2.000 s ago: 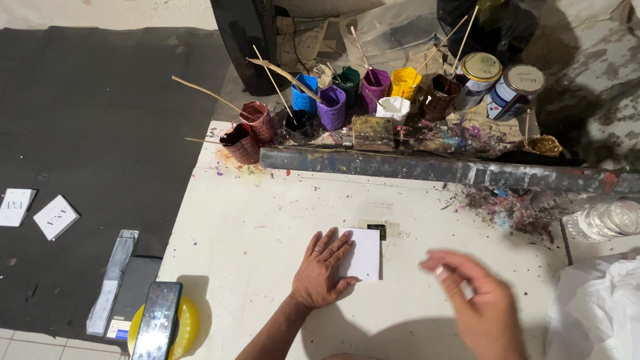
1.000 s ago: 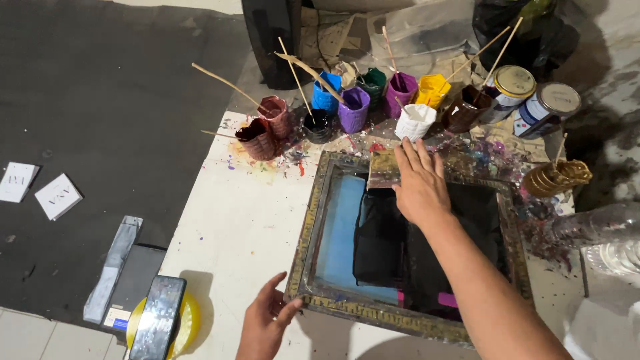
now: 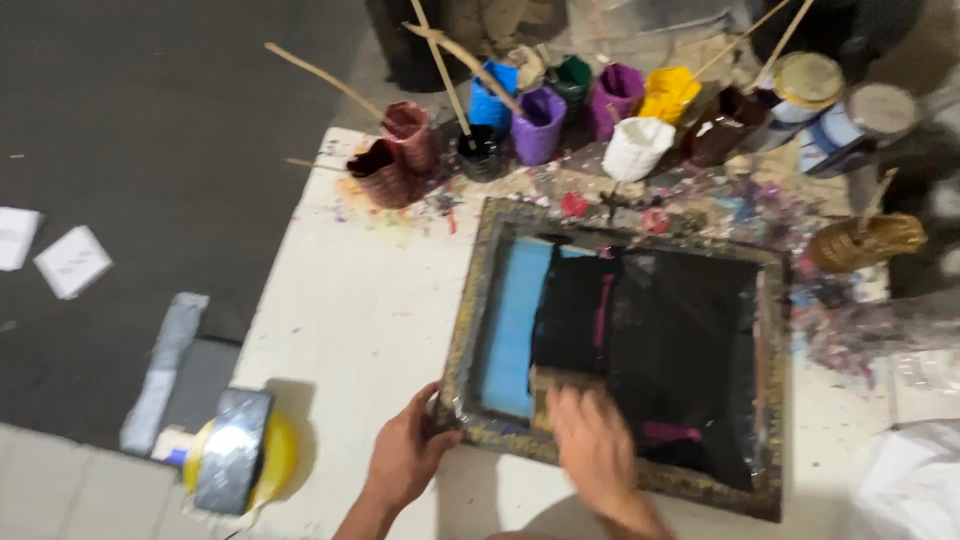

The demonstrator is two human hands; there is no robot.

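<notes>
A screen-printing frame (image 3: 772, 375) lies flat on the white tabletop (image 3: 360, 330), its mesh blue at the left and covered with black at the middle and right. My left hand (image 3: 409, 450) grips the frame's lower left corner between thumb and fingers. With my right hand (image 3: 596, 442) I hold a squeegee with a wooden handle (image 3: 566, 379) on the mesh near the frame's lower edge; its blade is hidden. Magenta patches show on the black area. What lies under the frame is hidden.
Paint cups, among them a white cup (image 3: 637, 150) and a purple cup (image 3: 538, 126), stand behind the frame, several with sticks. Paint cans (image 3: 806, 82) are at the back right. A phone (image 3: 234, 450) rests on a yellow round object (image 3: 281, 457) at the left. White cards (image 3: 73, 262) lie on the dark surface.
The frame, absent from the tabletop two seconds ago, lies there now. Since one second ago my right hand has moved from its far edge to its near edge with the squeegee. My left hand has taken hold of the corner.
</notes>
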